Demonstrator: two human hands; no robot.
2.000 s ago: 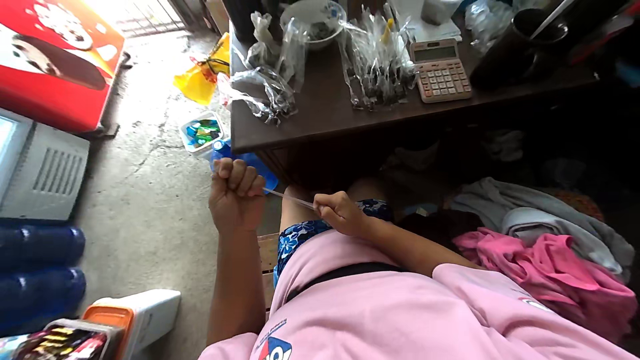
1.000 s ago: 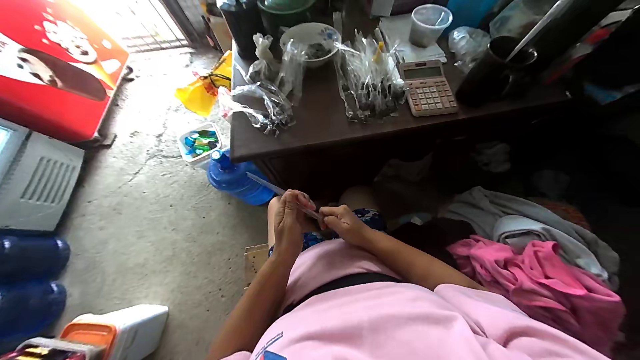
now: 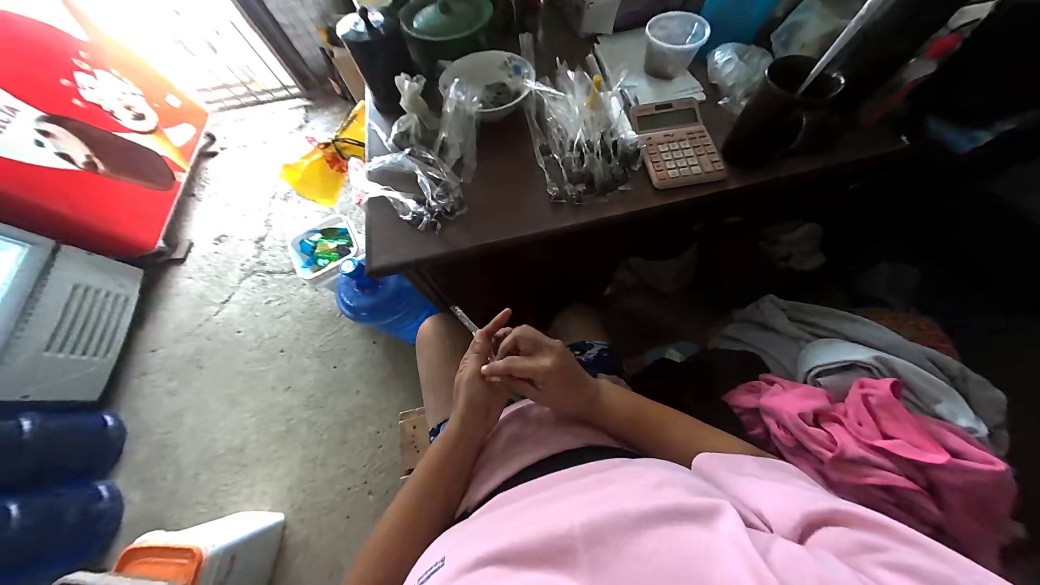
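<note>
My left hand and my right hand meet above my lap. A thin, narrow strip, seemingly clear plastic, sticks out past the left fingers toward the table. The left hand holds this strip, and the right fingertips pinch at its near end, which the fingers mostly hide. On the dark table beyond lies a bunch of narrow clear plastic packets with dark contents. More clear plastic bags lie at the table's left corner, near a bowl with dark contents.
A pink calculator, a dark mug and a clear plastic cup stand on the table. Below its left corner are a blue water jug and a tub of colourful packets. Clothes are piled at right.
The left hand, raised and apart from the right two seconds ago, has come down to meet it over the lap. The right fingers now overlap the left hand.
</note>
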